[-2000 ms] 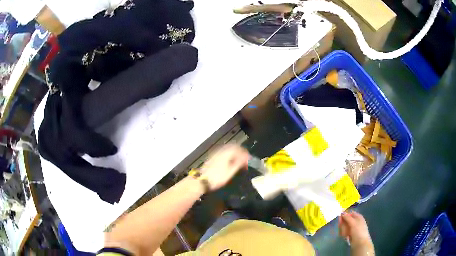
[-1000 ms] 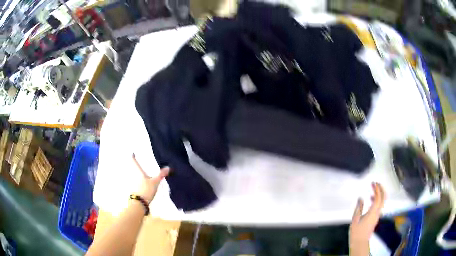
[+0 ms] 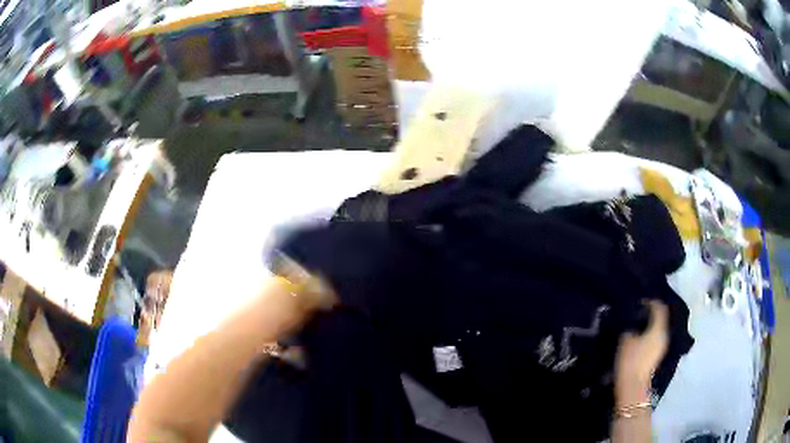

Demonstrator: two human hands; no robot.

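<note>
A black garment (image 3: pixel 520 285) lies bunched over the white table (image 3: pixel 234 208), with pale gold trim at its right side and lower middle and a small white label (image 3: pixel 448 357). My left hand (image 3: pixel 303 290) is blurred at its left part, with the fingertips hidden in lifted, blurred cloth. My right hand (image 3: pixel 643 342) holds its right part, fingers partly hidden by the cloth. The sleeve board cannot be told apart from the black cloth. A dark shape, cut off at the bottom right edge, may be the iron (image 3: pixel 709 437).
A pale wooden beam (image 3: pixel 437 138) with holes lies at the far side. A light tray (image 3: pixel 719 227) and small white rings (image 3: pixel 734 290) are at the right edge. A blue basket (image 3: pixel 111 381) stands at the lower left. A sewing table (image 3: pixel 61 234) is farther left.
The view has turned from the basket and packet to the table, then farther up it. Both hands, empty one second ago, have moved onto the garment and taken hold; the cloth is shifted and bunched.
</note>
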